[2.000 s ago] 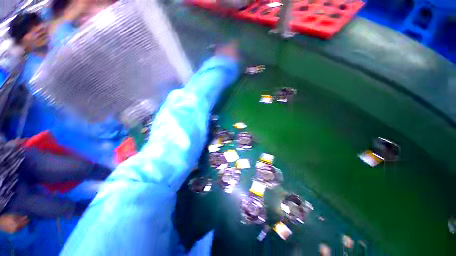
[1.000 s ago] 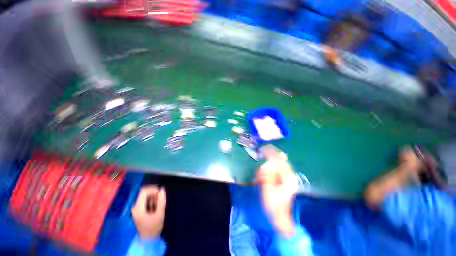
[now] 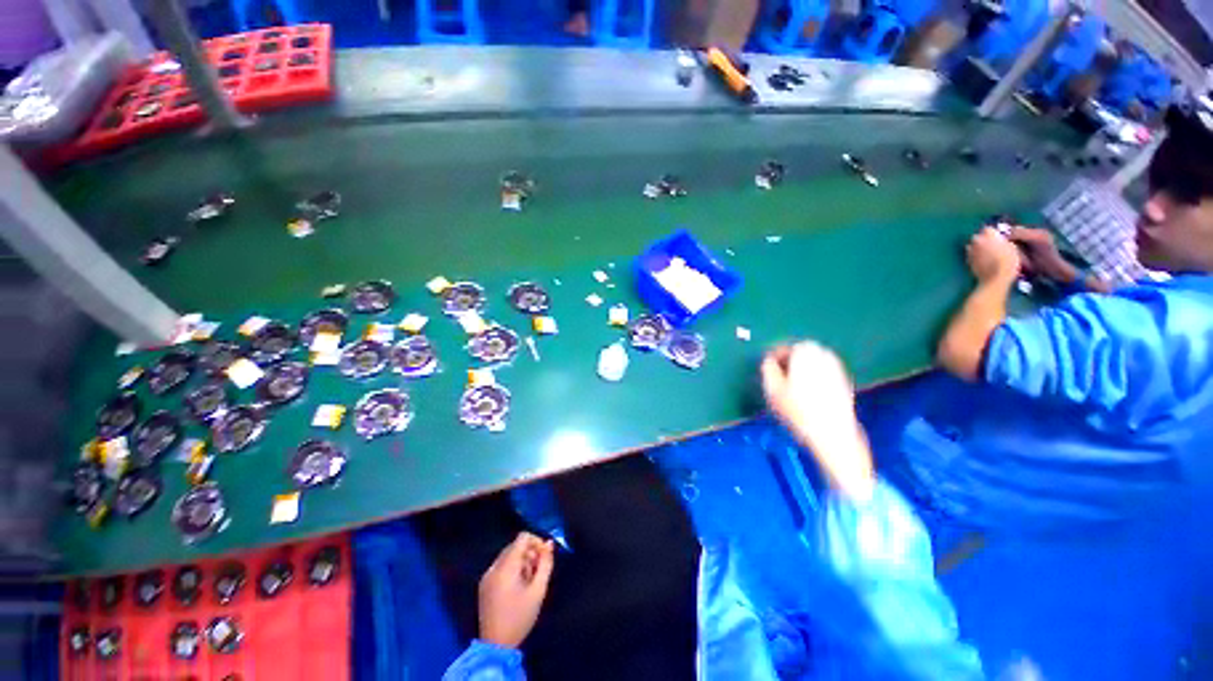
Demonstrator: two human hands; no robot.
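My left hand is over my dark-clad lap below the bench edge, fingers curled together; whether it holds anything is unclear. My right hand is blurred and curled over the bench's near edge, right of the blue parts bin; its fingertips do not show clearly. The bin holds white pieces. Many round housings with small yellow-ended white batteries lie spread over the left part of the green bench. Two housings lie just below the bin, with a white translucent bottle beside them.
A red tray of units sits below the bench at left, and another red tray at the far left. A grey post stands at left. A row of housings lies along the far bench. A person in blue works at right.
The view has swung right and sharpened since the first frame, where a blue-sleeved arm reached far over the bench. Since the second, my right hand has moved from just below the bin to its right.
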